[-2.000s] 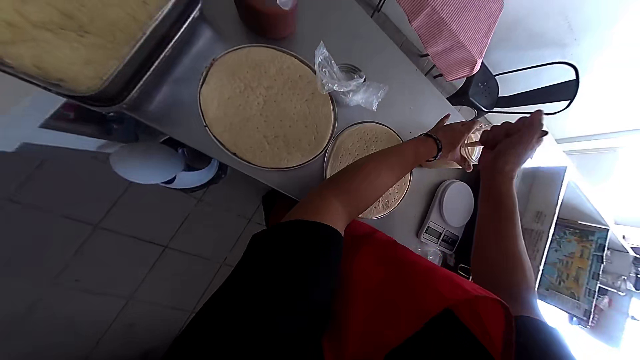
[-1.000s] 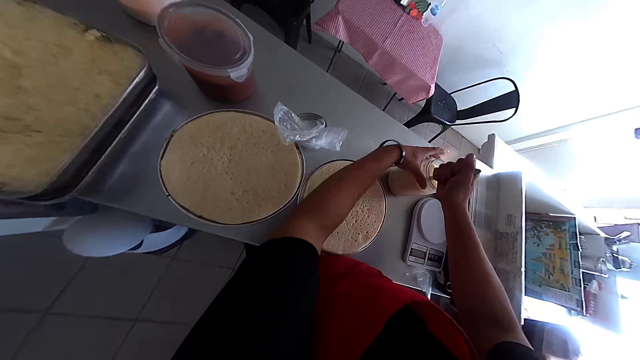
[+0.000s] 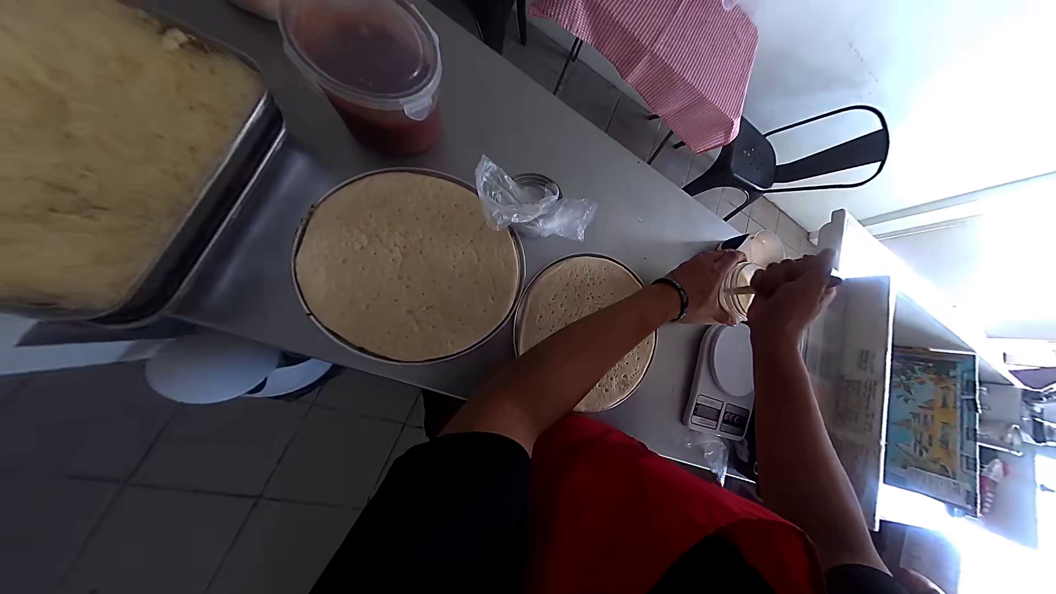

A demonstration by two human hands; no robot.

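Note:
At the right part of the counter, my left hand, with a dark bracelet at the wrist, holds a glass jar of pale contents. My right hand grips the handle of a utensil that reaches into the jar's mouth; its far end is hidden. A large round pan of pricked dough lies left of centre. Beside it a smaller round pan of pricked dough is partly hidden by my left forearm. A white digital kitchen scale sits just below the jar.
A lidded plastic tub of red sauce and a crumpled plastic bag rest along the counter's far edge. A deep metal tray of pale food fills the upper left. Past the counter stand a black chair and a table with a checked cloth.
The view has shifted, bringing the red sauce tub fully in. My two hands have stayed at the jar, the left around it and the right on the utensil.

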